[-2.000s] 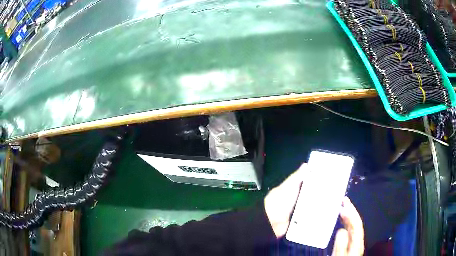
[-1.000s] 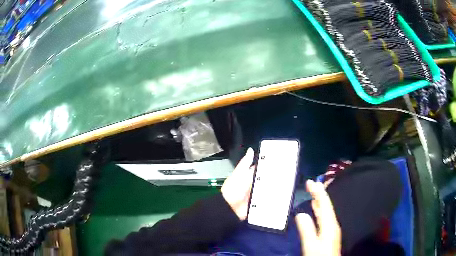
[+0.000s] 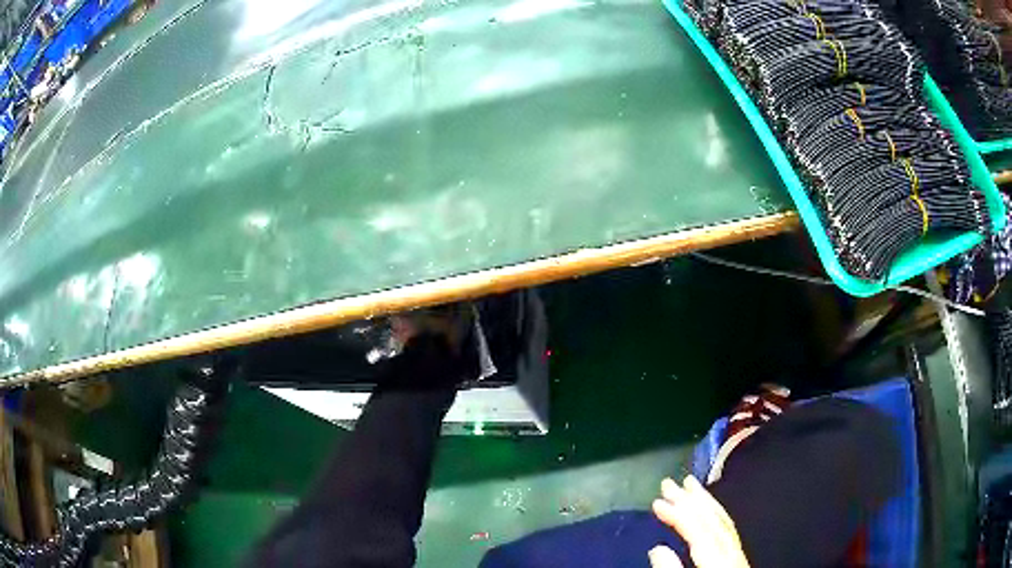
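Observation:
My left hand [image 3: 435,324] is in dark shadow under the bench edge, at the dark box with a white side [image 3: 505,408]. Its fingers are hard to make out and I cannot tell what it holds. A crumpled clear plastic piece [image 3: 484,357] shows beside it on the box. The smartphone is not visible. My right hand [image 3: 701,526] is low at the lower right, cut off by the bottom edge, with its fingers apart and nothing in it.
The green bench top [image 3: 444,166] ends in a pale wooden edge [image 3: 433,291]. A teal tray [image 3: 763,131] of banded black wire bundles [image 3: 860,133] overhangs it. A blue bin [image 3: 904,477] stands at right; a ribbed black hose-like length [image 3: 167,477] hangs at left.
The phone has gone from view. My left hand has moved up and left from the lap to the box under the bench. My right hand is lower, nearer the bottom edge.

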